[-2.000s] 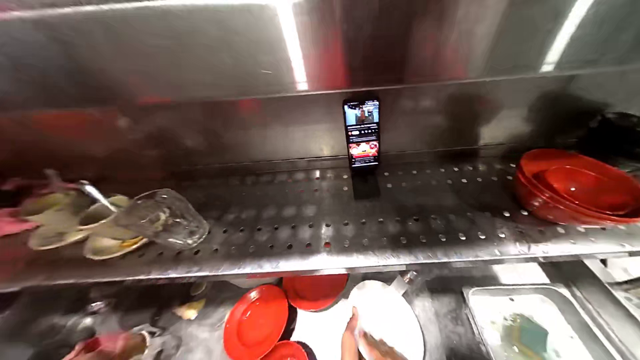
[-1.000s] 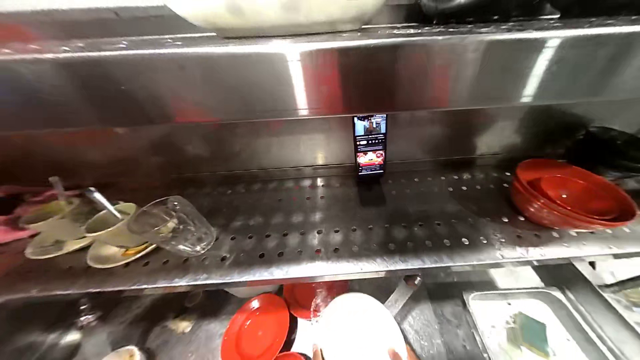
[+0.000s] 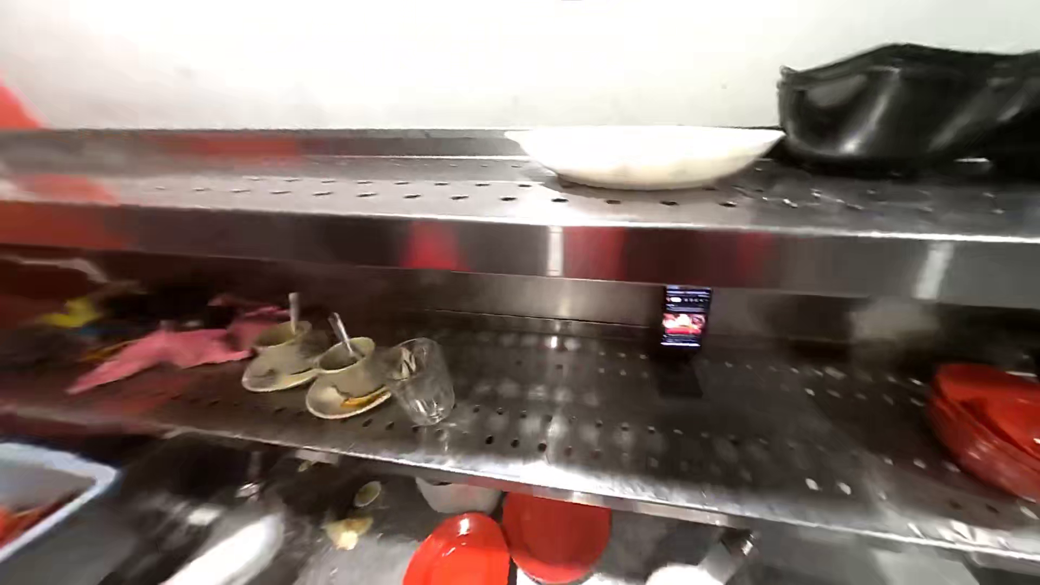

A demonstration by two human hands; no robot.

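Neither of my hands shows at this moment; whatever they hold lies out of view. Red plates lie in the sink area below the lower shelf, with another red plate beside them. A blurred white dish is at the bottom left, and part of a white round thing shows at the bottom edge near a metal fitting. On the lower shelf a clear glass leans beside a cup with a spoon, on a saucer. A second cup stands left of it.
The perforated steel lower shelf holds a phone, red bowls and a pink cloth. On the upper shelf sit a white dish and a black pot or bowl. A light-rimmed tub is at the lower left.
The view has swung up and left. My hands, at the white plate one second ago, are out of view. The upper shelf and the tub at the left now show.
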